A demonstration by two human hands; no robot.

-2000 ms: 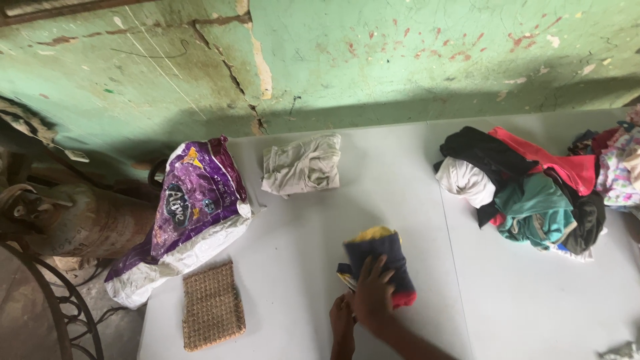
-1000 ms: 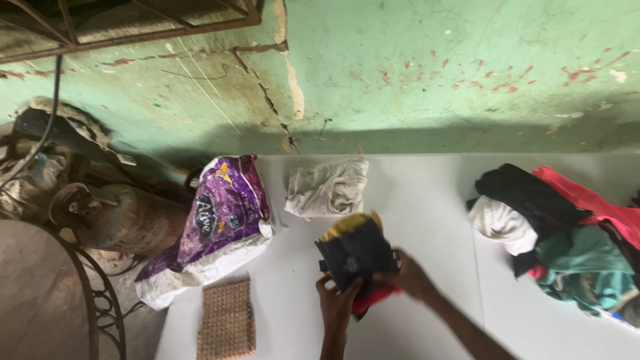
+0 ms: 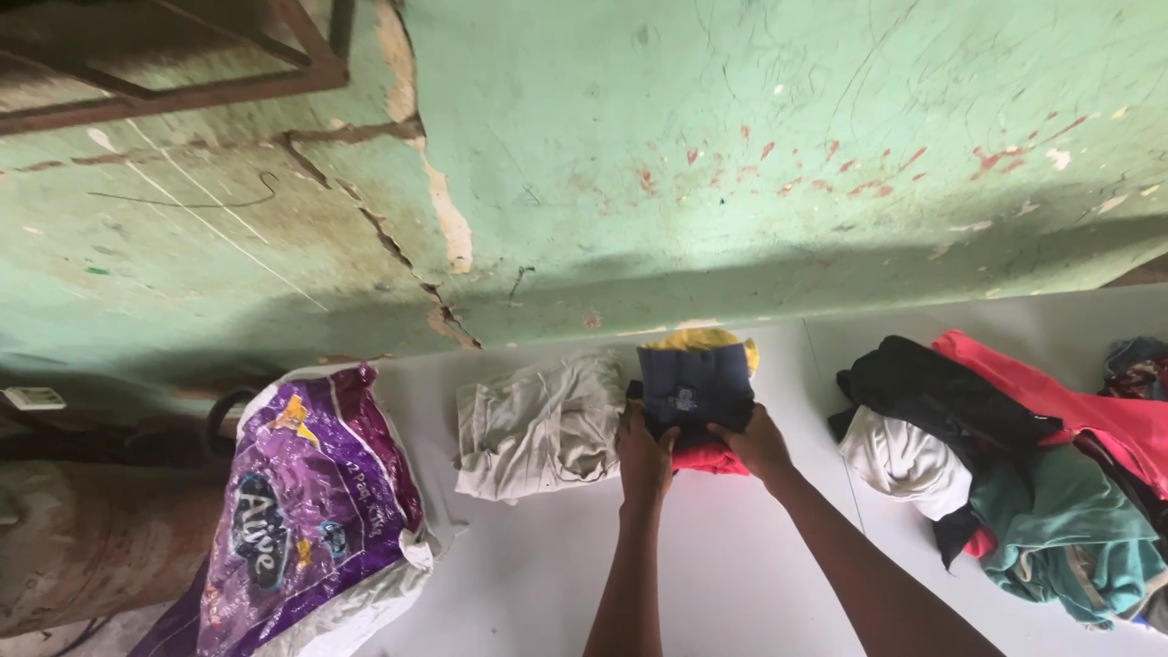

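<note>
A folded navy blue garment (image 3: 695, 383), with yellow cloth (image 3: 701, 339) showing behind it and red cloth (image 3: 707, 459) at its near edge, lies near the wall side of the white table. My left hand (image 3: 646, 452) grips its lower left corner, and my right hand (image 3: 756, 443) grips its lower right, thumbs on top. Just left of the bundle, close beside my left hand, is a folded off-white cloth (image 3: 538, 424).
A purple and white plastic bag (image 3: 301, 511) lies at the table's left, with a rusty cylinder (image 3: 109, 538) beyond it. Piled clothes, including a teal garment (image 3: 1063, 520) and a pink-red one (image 3: 1095, 411), occupy the right. A cracked green wall (image 3: 712, 182) borders the table (image 3: 520, 584).
Both hands have moved the folded navy bundle toward the wall, up beside the off-white cloth. The woven mat seen earlier at the lower left is out of view as the view has shifted.
</note>
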